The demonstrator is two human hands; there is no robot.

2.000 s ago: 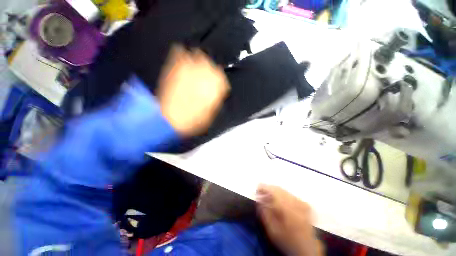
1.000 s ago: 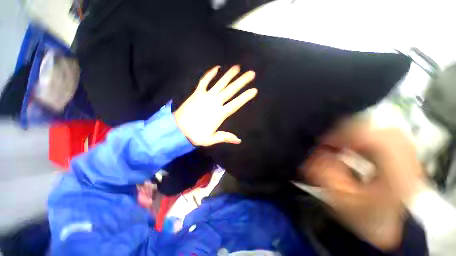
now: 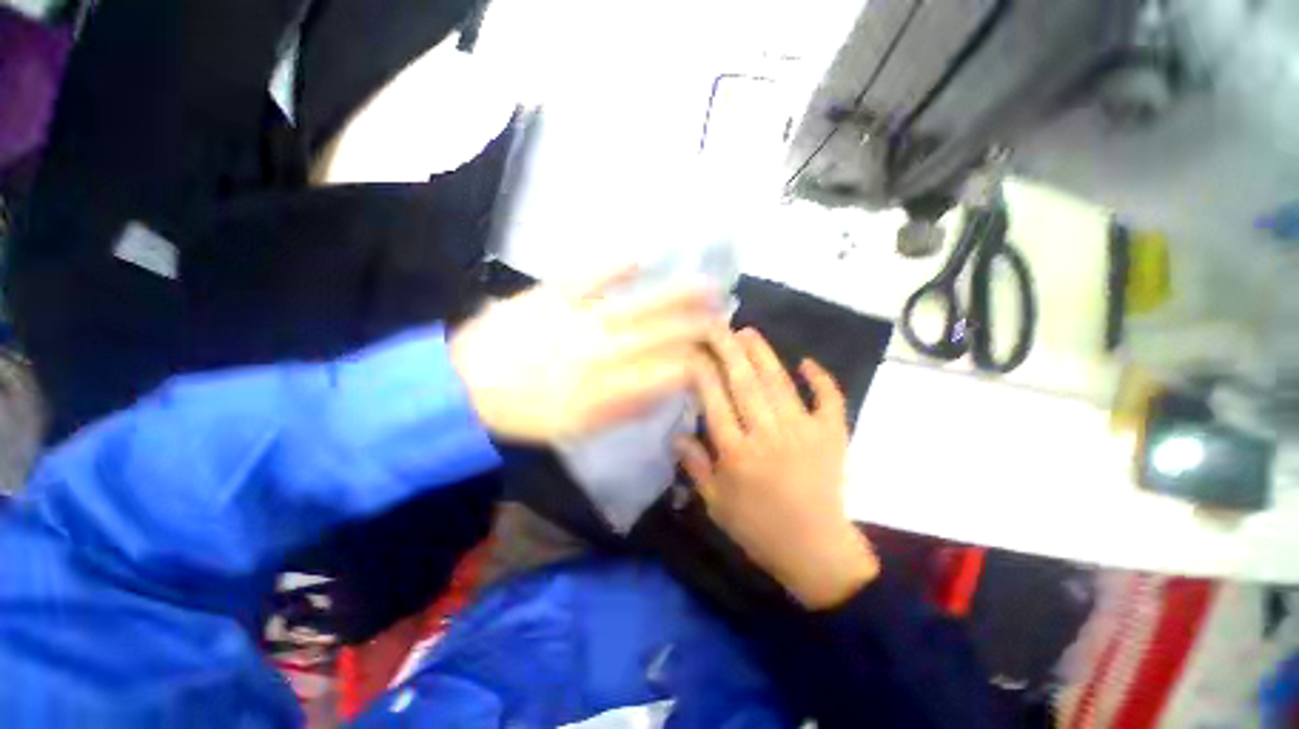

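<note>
A black garment panel (image 3: 328, 235) lies over the left of the table and its front edge, with a pale grey-white backing (image 3: 623, 463) showing in the middle. My left hand (image 3: 591, 356) lies flat on the pale backing, slightly blurred. My right hand (image 3: 769, 449) is beside it, fingers spread and pressed down at the edge of the backing and on black cloth (image 3: 819, 335). The fingertips of both hands meet or overlap. Whether either pinches cloth is hard to tell; neither visibly grips anything.
The sewing machine head (image 3: 983, 100) is at the upper right. Black-handled scissors (image 3: 976, 292) lie below it. A dark, shiny-faced rectangle (image 3: 1204, 453) lies on the white table (image 3: 983, 470) at right. Something red (image 3: 957, 577) is under the table edge.
The black panel has been turned partly over, so pale backing shows. My left hand has come over to meet my right hand, which has moved left. The scissors are in view again.
</note>
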